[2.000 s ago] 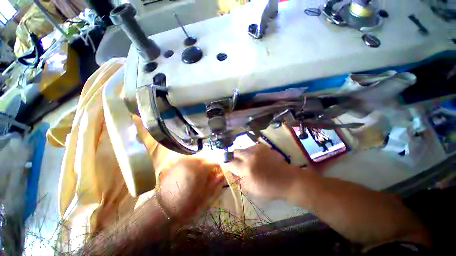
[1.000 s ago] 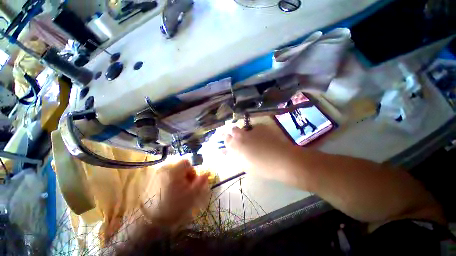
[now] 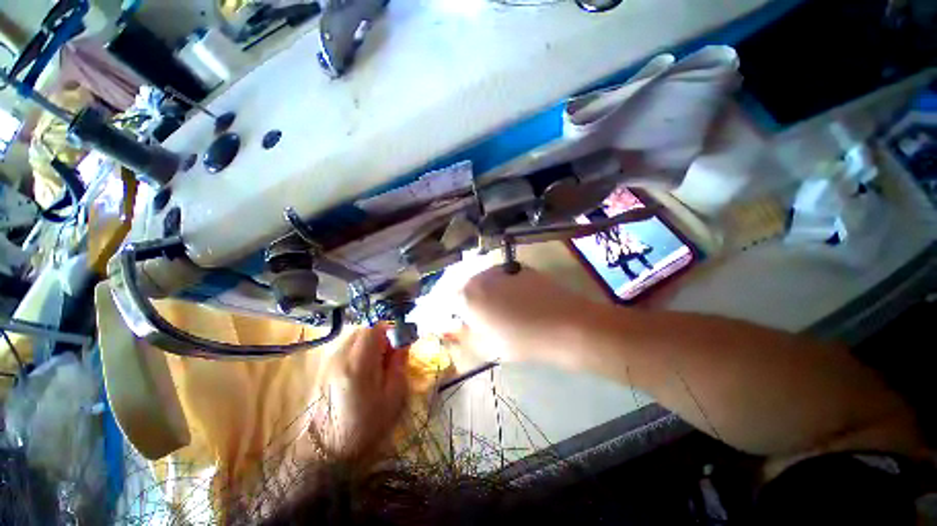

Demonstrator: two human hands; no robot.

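Note:
The yellow fabric [image 3: 247, 401] hangs in folds left of the needle area, its small end bright yellow under the presser foot area [image 3: 403, 331]. My left hand [image 3: 362, 385] is closed on the fabric just left of the foot. My right hand [image 3: 498, 313] lies right of the foot under the machine head [image 3: 411, 113], fingertips washed out by the lamp light; what they touch cannot be told. A pale, stiff, oval piece [image 3: 144, 396] hangs at the left end of the head.
A smartphone [image 3: 635, 250] with a bright screen lies beyond my right forearm. White scraps [image 3: 822, 211] lie farther right. A pale cloth [image 3: 658, 113] hangs over the head's front. A curved metal guard [image 3: 221, 349] projects at the head's left end. Dark hair strands cross the lower view.
The view has swung right since the first frame. My right hand has moved away from my left, to the right of the foot. Over the last second it has come slightly nearer the foot.

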